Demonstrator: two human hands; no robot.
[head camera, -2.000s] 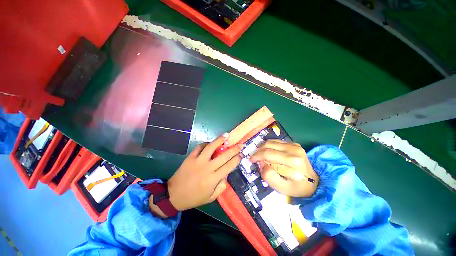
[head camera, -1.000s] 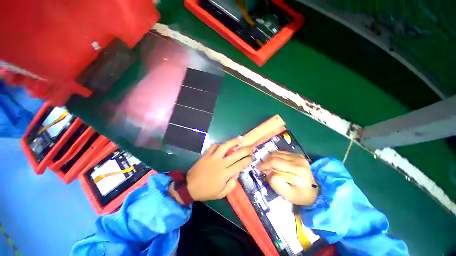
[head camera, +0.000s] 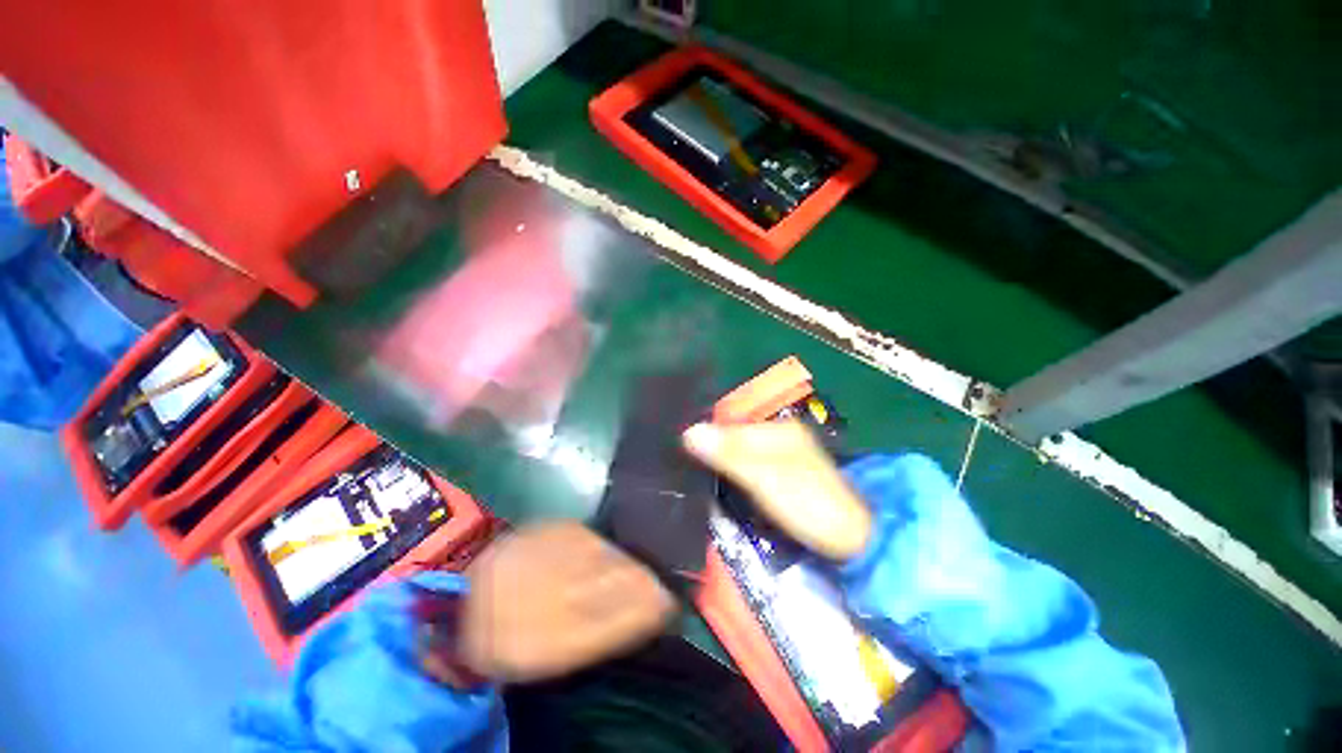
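Note:
The black adhesive sheet (head camera: 655, 478), with thin pale gaps, is blurred and lies between my hands, over the left edge of the red tray. My left hand (head camera: 567, 603), strongly blurred, is at the sheet's lower end; its fingertips are not clear. My right hand (head camera: 787, 478) has its fingertips pinched at the sheet's right edge. The open tablet (head camera: 810, 625) sits in the red tray (head camera: 754, 662) below my right hand, showing a white battery and a yellow-orange ribbon cable. My right hand and sleeve hide part of its board.
Another trayed tablet (head camera: 736, 147) lies beyond the chipped white edge (head camera: 824, 312). Red trays with tablets (head camera: 346, 537) stand at the left. A red bin (head camera: 309, 118) and dark block (head camera: 368, 236) are upper left. Shiny film (head camera: 493, 324) lies on the bench. A grey post (head camera: 1177, 331) is right.
The black sheet has left its place on the bench and moved toward me to the tray. My left hand has moved down and left off the tablet; my right hand has moved from the board to the sheet.

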